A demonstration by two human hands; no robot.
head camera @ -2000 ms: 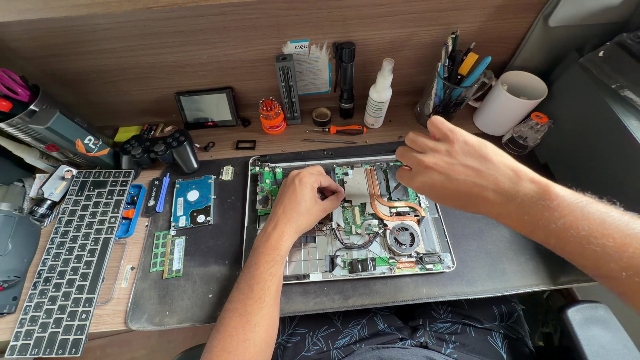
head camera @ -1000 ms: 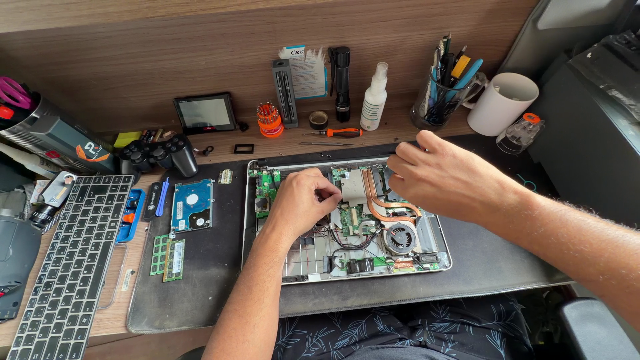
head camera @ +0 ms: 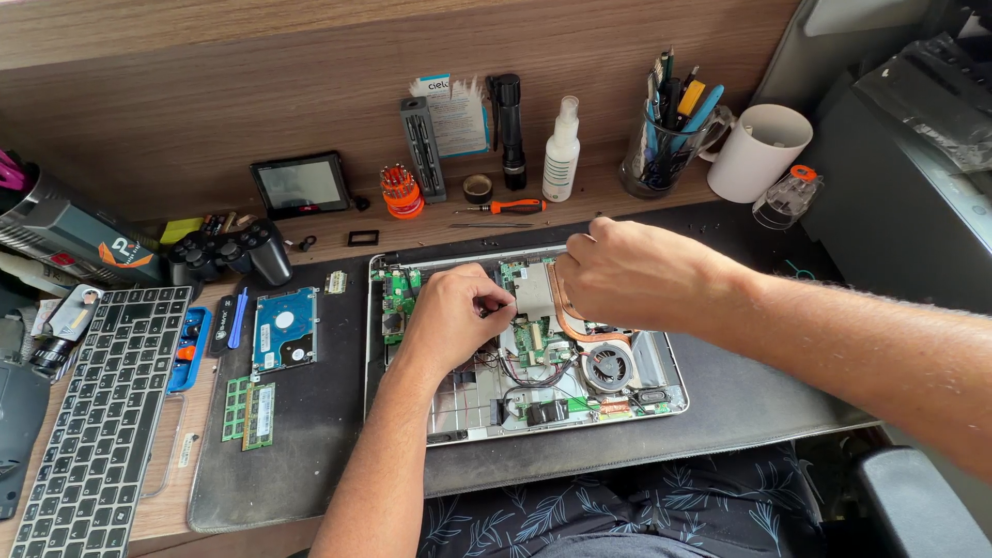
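An opened laptop base [head camera: 465, 403] lies on a dark desk mat, its green boards, wiring, copper heat pipe [head camera: 562, 302] and round cooling fan [head camera: 607, 368] exposed. My left hand [head camera: 461, 314] is over the left-centre of the base, thumb and fingertips pinched around something small and dark that is mostly hidden. Over the upper right of the base, near the heat pipe, is my right hand [head camera: 620, 271], its fingers curled; whatever they may hold is hidden by the hand. A hard drive [head camera: 285, 329] and memory modules [head camera: 249, 413] lie on the mat left of the base.
A laptop keyboard [head camera: 105, 418] lies at the left edge beside a blue case [head camera: 188, 353]. Behind the mat stand an orange bit holder [head camera: 401, 191], a white spray bottle [head camera: 561, 151], a pen-filled glass [head camera: 659, 151] and a white mug [head camera: 759, 151]. An orange-handled screwdriver [head camera: 518, 207] lies there too.
My right hand has moved slightly down and left over the upper right of the laptop base. My left hand stays at about the same spot.
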